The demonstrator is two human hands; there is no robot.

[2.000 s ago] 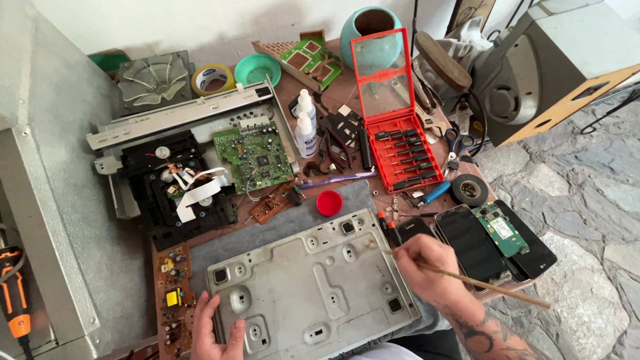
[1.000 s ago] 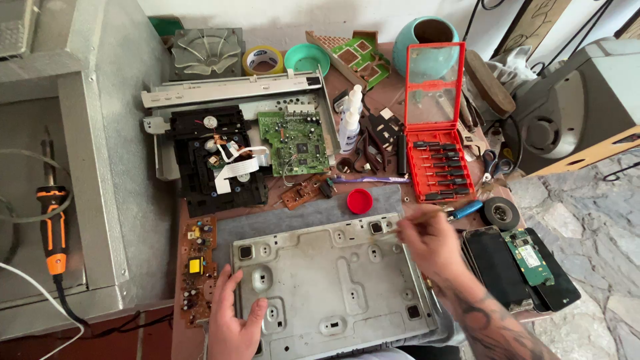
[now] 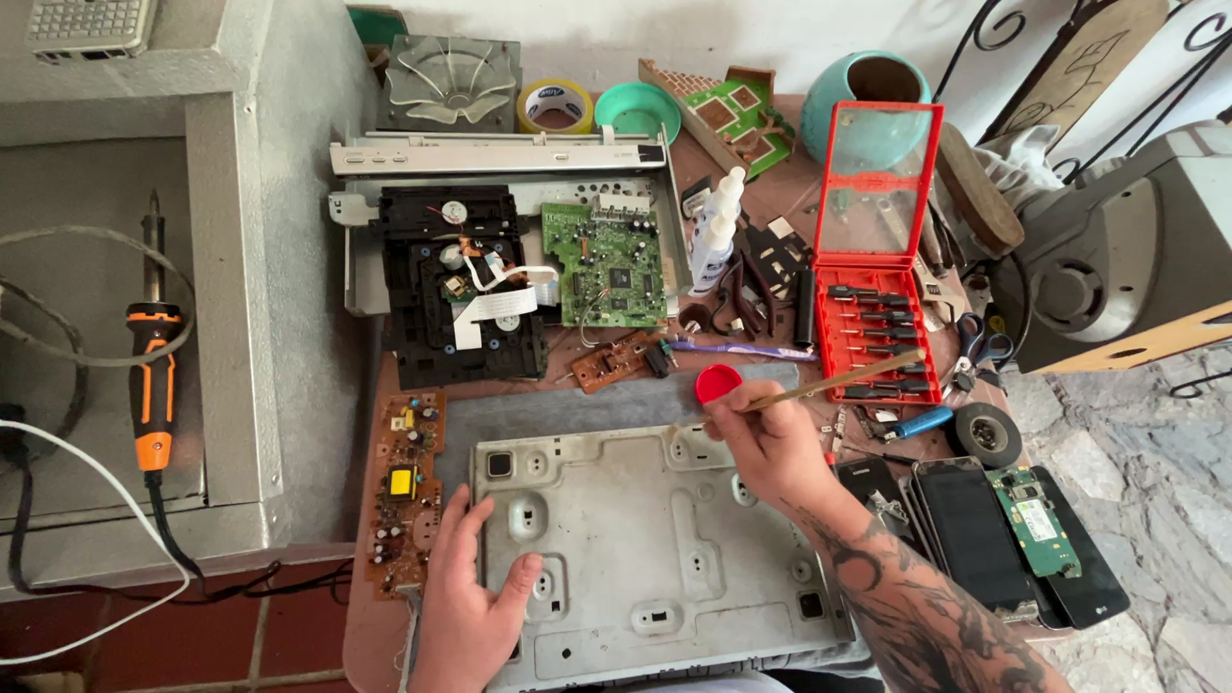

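Note:
My right hand (image 3: 770, 443) grips a thin wooden-handled brush (image 3: 818, 385), its handle slanting up to the right and its tip near the far edge of a grey metal chassis panel (image 3: 616, 539). My left hand (image 3: 472, 597) lies with fingers spread on the panel's left side. A small red cup (image 3: 718, 383) stands just beyond the right hand. The panel rests on a grey cloth (image 3: 577, 409). Left of it lies a brown circuit board (image 3: 409, 491) with a yellow-topped transformer.
Beyond are an open disc player chassis (image 3: 361, 269) with a green board (image 3: 616, 269), white bottles (image 3: 715, 231), pliers (image 3: 751, 298) and a red screwdriver case (image 3: 878, 337). Phones (image 3: 972, 529) lie at right, a speaker (image 3: 1107, 241) behind. A soldering iron (image 3: 152, 385) is at far left.
My right hand with the brush has moved left along the panel's far edge, from its right corner toward the middle. The left hand stays on the panel. The view has shifted left.

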